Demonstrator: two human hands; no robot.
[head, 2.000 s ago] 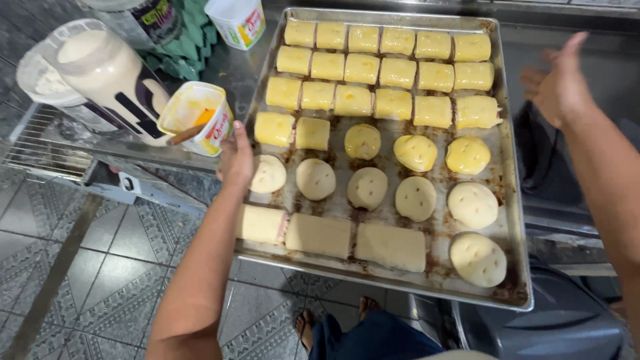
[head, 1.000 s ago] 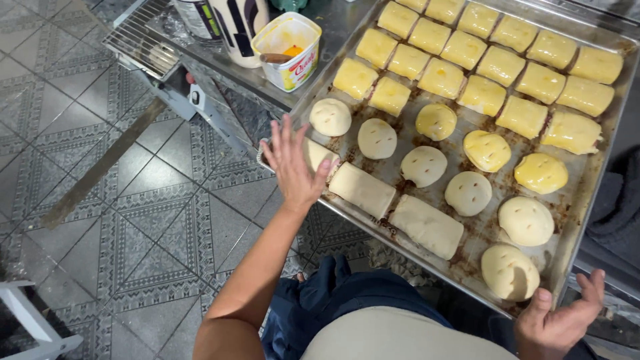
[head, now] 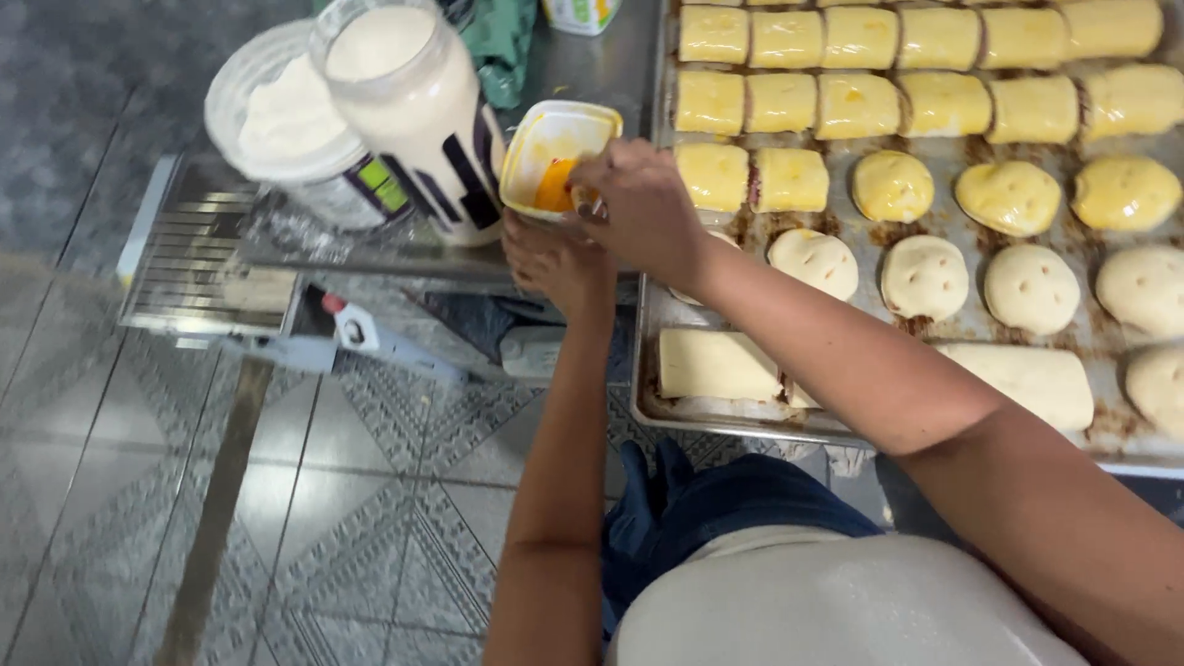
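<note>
My left hand (head: 558,264) holds the near side of a white plastic tub (head: 529,153) with orange-yellow egg wash in it. Over the tub's right edge, my right hand (head: 638,199) is closed on the handle of a brush (head: 585,199); its bristles are hidden. To the right lies a metal baking tray (head: 647,370). Its upper rows hold glossy, yellow-coated dough rolls (head: 856,106) and a few coated round buns (head: 893,186). Nearer are pale, uncoated round buns (head: 925,277) with small holes and pale rectangular dough pieces (head: 720,363), partly covered by my right forearm.
Left of the tub stand a large clear jar of pale powder (head: 416,111) and an open tub of white powder (head: 296,120) on the metal counter (head: 370,254). Behind are a green cloth or bag (head: 504,46) and another small tub (head: 581,11). A wire rack (head: 208,250) juts out at left.
Both hands have moved from the tray's edges to the white tub, and my right hand has taken hold of the brush. The view has shifted.
</note>
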